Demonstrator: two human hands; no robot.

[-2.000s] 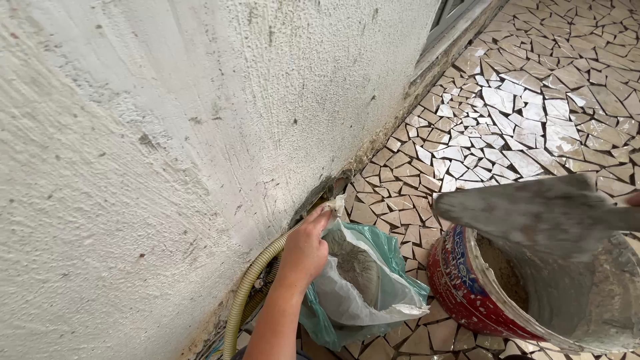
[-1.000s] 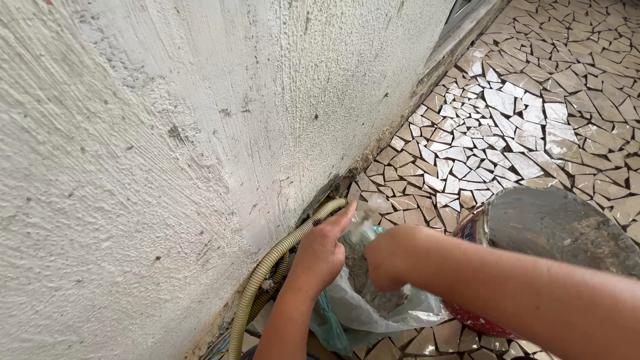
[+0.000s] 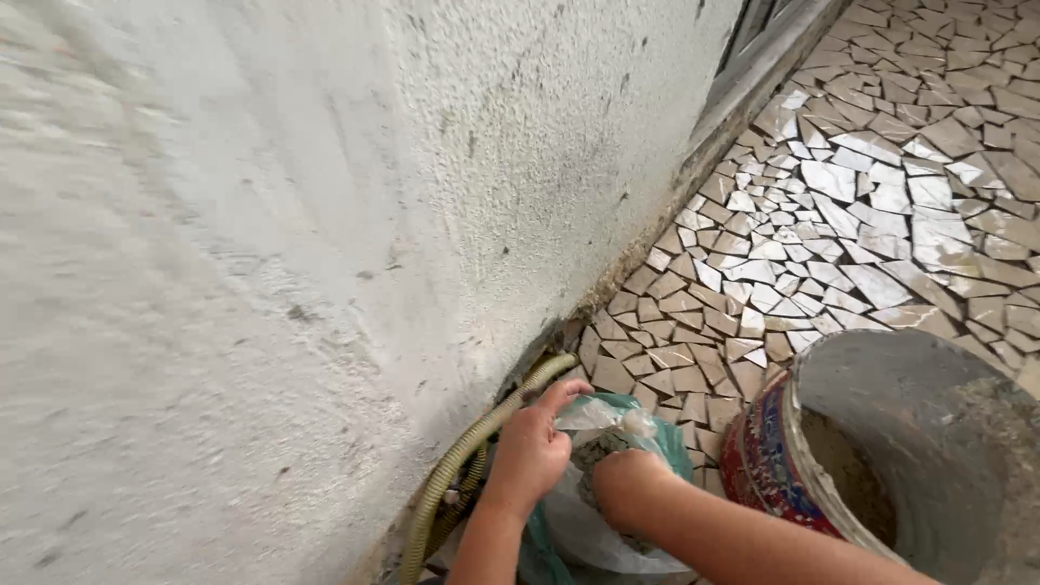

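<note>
A plastic bag [image 3: 678,455], green outside with a whitish liner, stands on the floor by the wall, with grey powdery material [image 3: 597,455] inside. My left hand [image 3: 536,443] is at the bag's left rim, its index finger and thumb on the plastic edge. My right hand [image 3: 630,487] reaches into the bag's mouth, its fingers hidden in or behind the grey material; what it holds there cannot be seen. A red and blue bucket [image 3: 772,463], crusted grey inside, stands right of the bag with brownish material [image 3: 849,471] at its bottom.
A rough white plastered wall [image 3: 325,244] fills the left side. Yellowish corrugated hoses [image 3: 455,463] run along its base, close to my left hand. The floor is broken-tile mosaic [image 3: 691,349], with whiter pieces [image 3: 837,227] farther off. A grey frame [image 3: 751,49] is at the wall's far end.
Two seconds ago a mortar-smeared trowel was over the bucket, at the right; it is out of sight now. My right hand has come into the bag. My left hand stays by the bag's rim.
</note>
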